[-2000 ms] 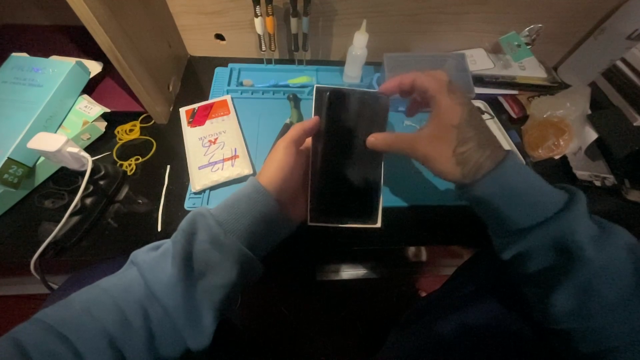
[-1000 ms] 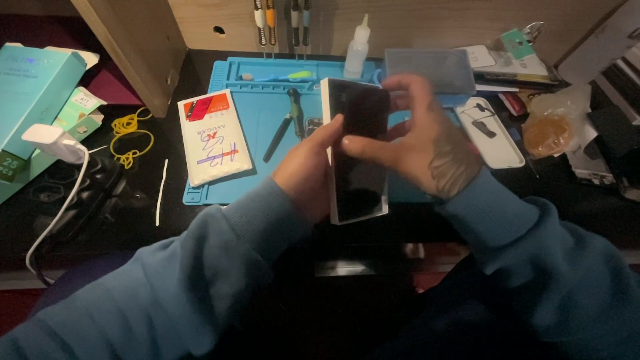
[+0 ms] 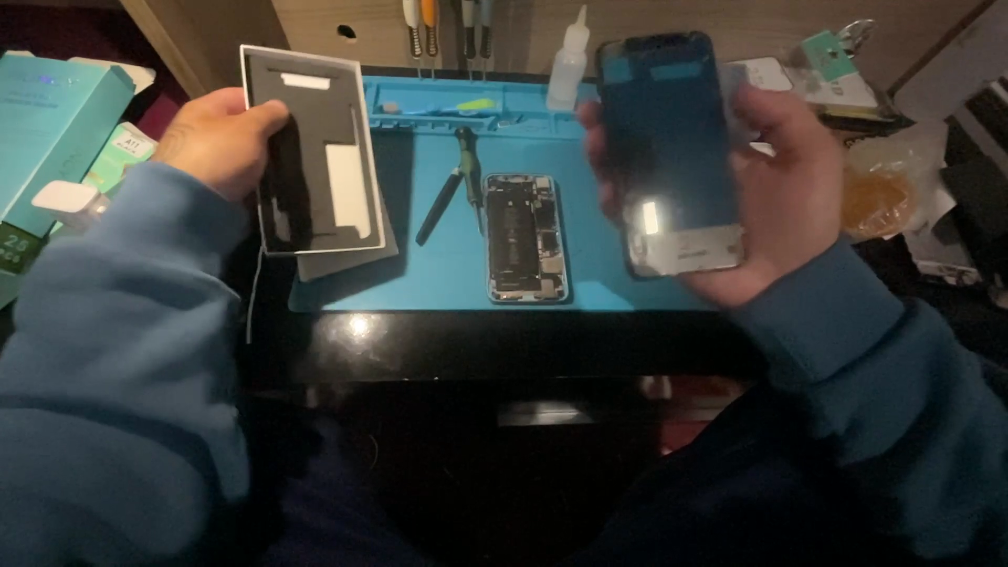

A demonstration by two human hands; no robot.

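Observation:
My left hand (image 3: 216, 140) grips the edge of a white box with a dark foam insert (image 3: 311, 173), held tilted over the left end of the blue repair mat (image 3: 441, 283). In my right hand (image 3: 776, 177) is a phone screen assembly (image 3: 673, 150), dark and glossy with a pale strip at its lower end, raised over the mat's right side. Between the hands an opened smartphone body (image 3: 524, 240) lies on the mat, its battery and boards exposed. Left of it are a green-handled tool (image 3: 468, 161) and a black slim tool (image 3: 439, 206).
A white dropper bottle (image 3: 568, 71) stands at the mat's back, near small tools in its tray (image 3: 465, 106). Screwdrivers (image 3: 429, 27) hang on the wooden panel. Teal boxes (image 3: 59, 118) and a white charger plug (image 3: 69, 197) are at left, a plastic bag (image 3: 886, 189) at right.
My hands have moved apart. The screen assembly is out of the box, in my right hand; the box has gone left with my left hand. The opened phone body is now in plain view.

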